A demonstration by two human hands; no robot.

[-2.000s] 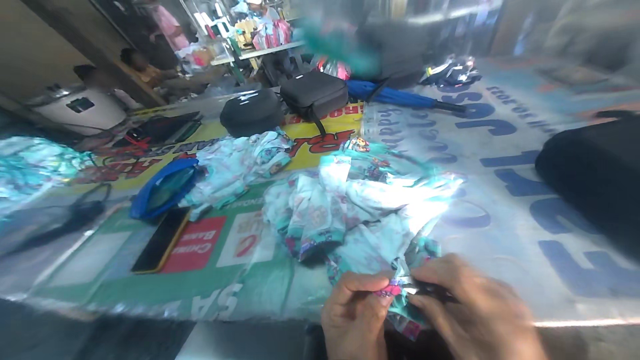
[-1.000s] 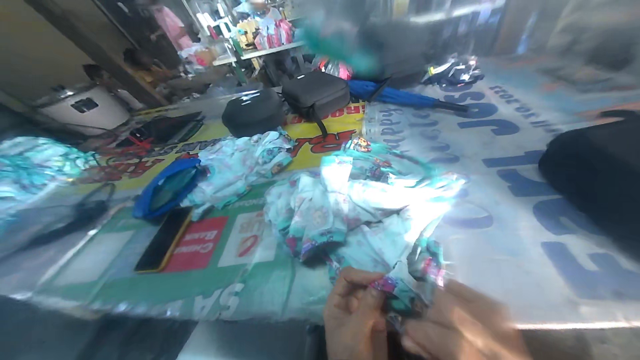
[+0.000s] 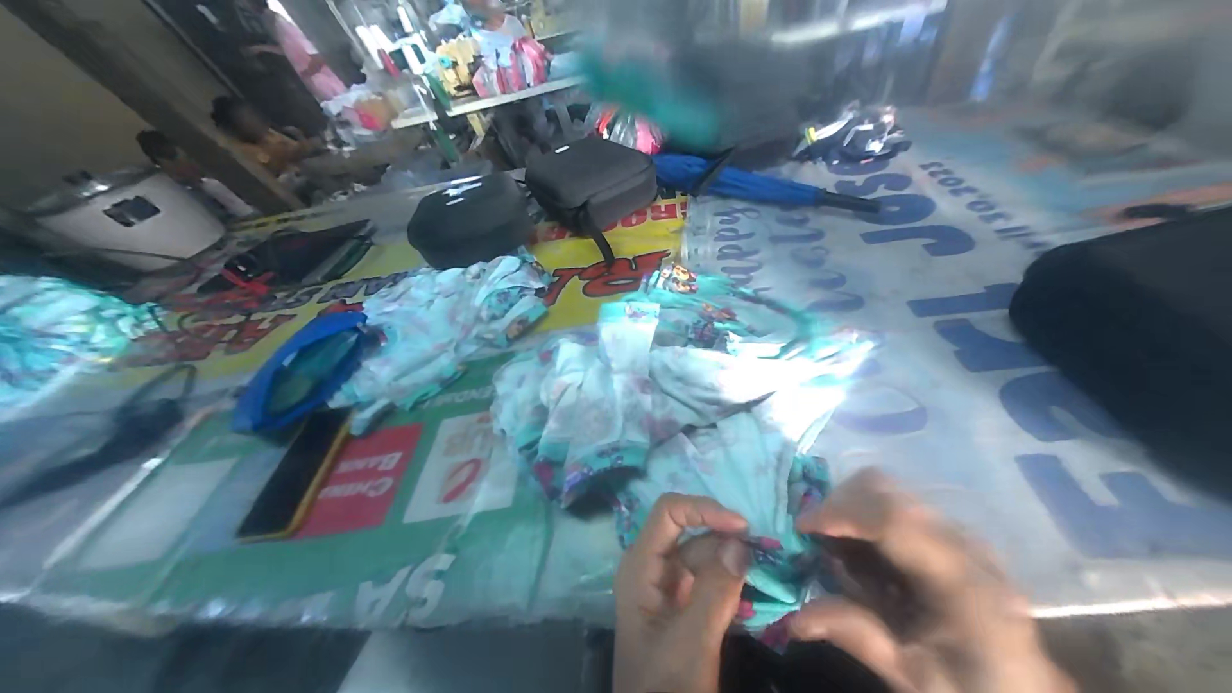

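Note:
A heap of light teal floral fabric [image 3: 712,433] lies at the near middle of the table. At its near edge my left hand [image 3: 688,577] pinches the fabric between thumb and fingertips. Just to the right is my right hand [image 3: 914,587], blurred, its thumb and fingers curved around the fabric's edge; whether it grips the cloth or a small tool is not clear. A second bunch of the same fabric [image 3: 448,318] lies farther back on the left, against a blue-rimmed pouch or container [image 3: 298,375].
A smartphone [image 3: 294,476] lies on the banner-covered table [image 3: 491,577]. Two black cases [image 3: 472,221] and a folded blue umbrella [image 3: 751,181] are behind the fabric. A black bag [image 3: 1136,337] is at right, more teal fabric [image 3: 63,327] at far left. People sit in the background.
My right hand has shifted about beside the left at the fabric's near edge. The dark thing seen between its fingers two seconds ago no longer shows clearly. My left hand keeps its pinch.

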